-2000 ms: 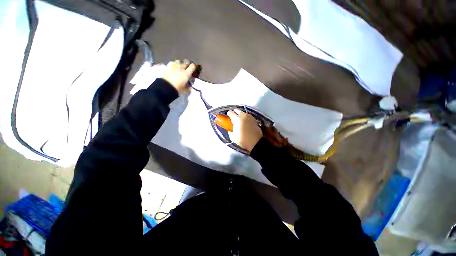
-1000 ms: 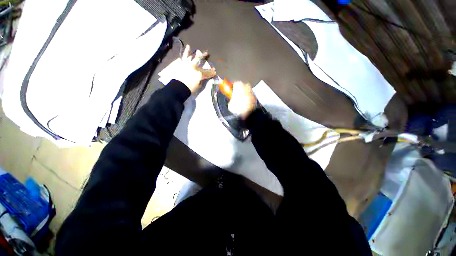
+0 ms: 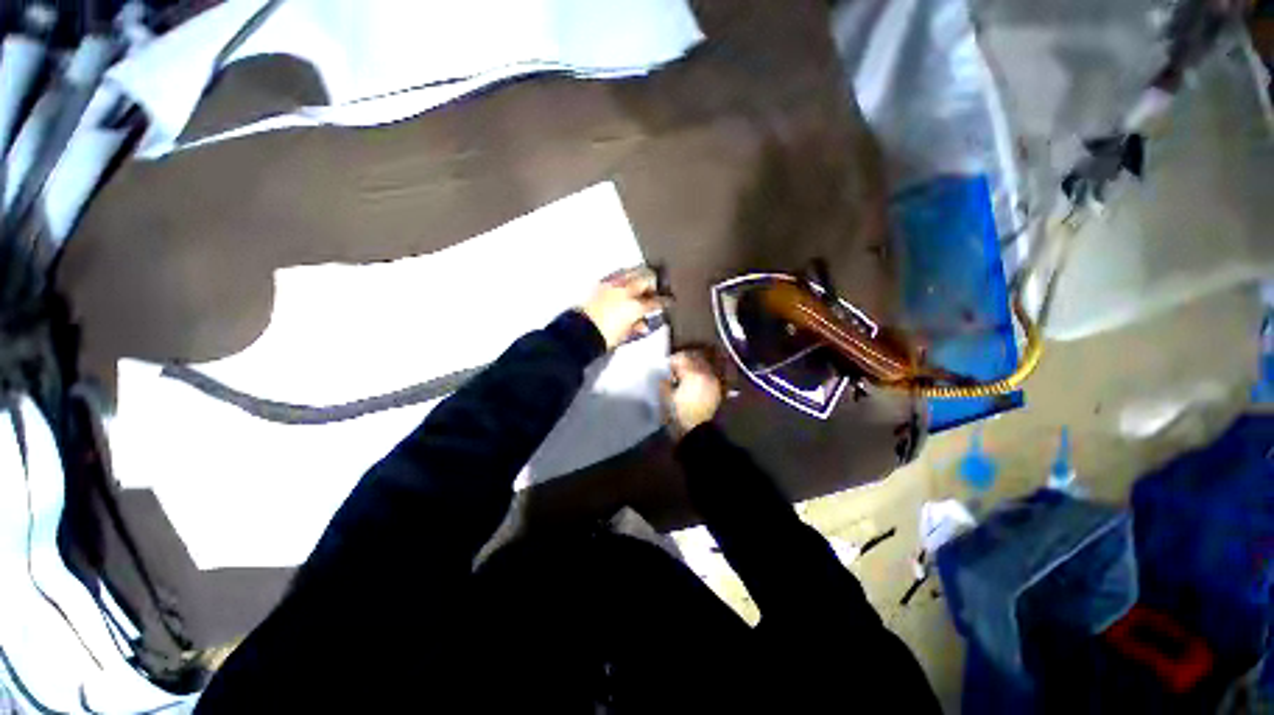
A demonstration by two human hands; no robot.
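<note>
A pale garment panel [image 3: 405, 321] lies on the brown pressing table, with a dark seam strip running lengthwise along it. Its curved cut-out is at the left. My left hand [image 3: 626, 305] is on the panel's short right end, fingers bent at the edge. My right hand [image 3: 693, 391] is at the same edge, lower down, fingers closed around the cloth edge as far as I can tell. The steam iron [image 3: 796, 340] sits right of my hands, untouched, its pointed end to the left. Its orange handle and yellow coiled cord show.
Other pale panels [image 3: 461, 49] lie along the table's far edge. A pile of pale and dark panels [image 3: 35, 531] hangs at the left. A blue flat area [image 3: 950, 266] is at the table's right edge. Blue crates or bags [image 3: 1041, 559] stand on the floor at the lower right.
My right hand has let go of the iron, which now stands to the right. Both hands are now at the panel's right end. The view has turned towards the right.
</note>
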